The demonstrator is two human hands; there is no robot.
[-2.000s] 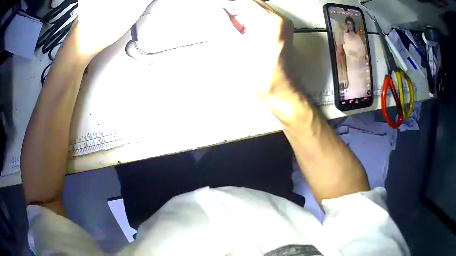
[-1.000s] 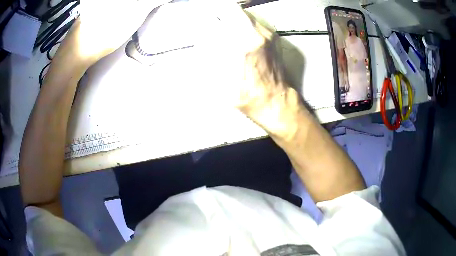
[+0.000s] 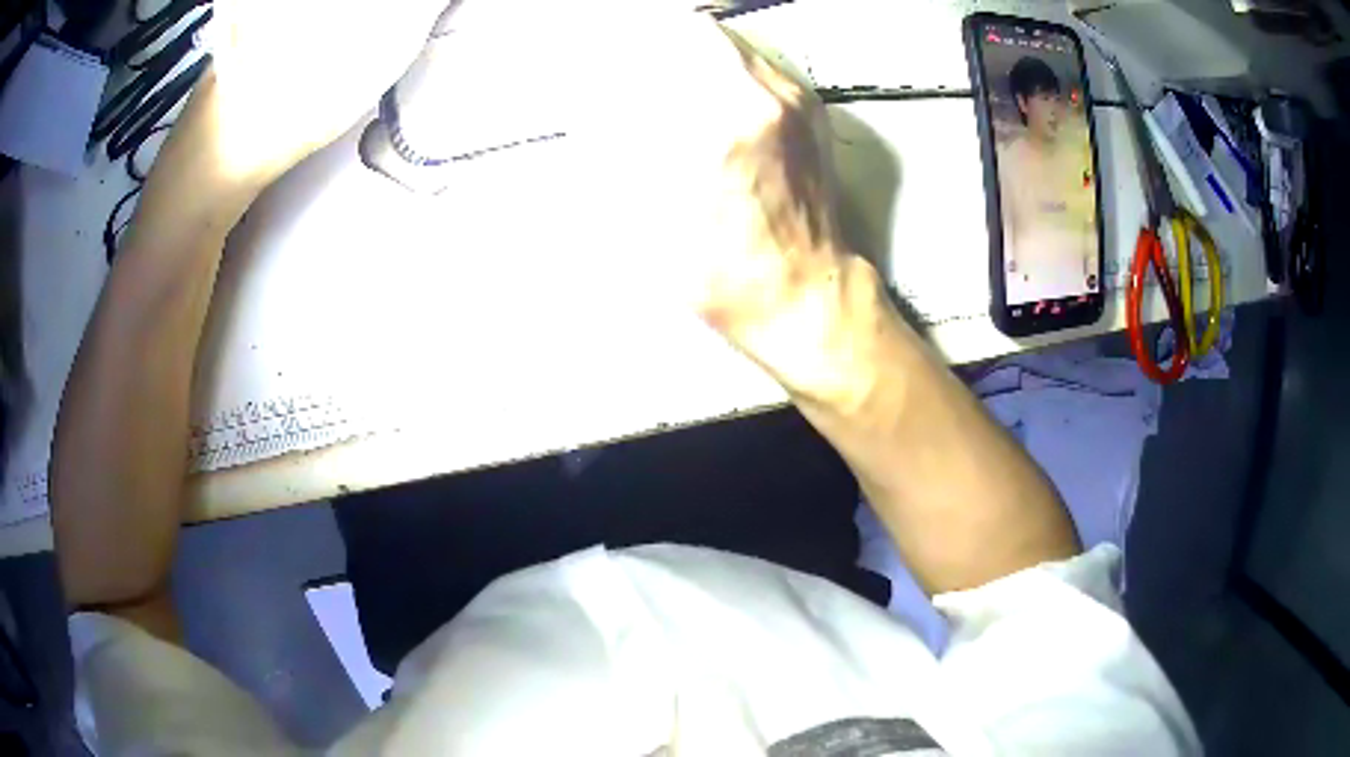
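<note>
A thin dark cord curves on the white tabletop between my hands, its left end near my left hand. My left hand is at the top left, washed out by the lamp and cut off by the top edge. My right hand rests over the table right of the cord. Its back and wrist show, but glare hides the fingers. I cannot tell what either hand holds.
A phone showing video lies at the right, beside scissors with red and yellow handles. Pens and small tools lie far right. Black looped cords lie at the top left. Ruler marks run along the near edge. Pale sheets are below the table.
My right hand has moved left and nearer the table's front edge compared with the oldest frame. My left hand has shifted slightly left. The phone's video picture has changed.
</note>
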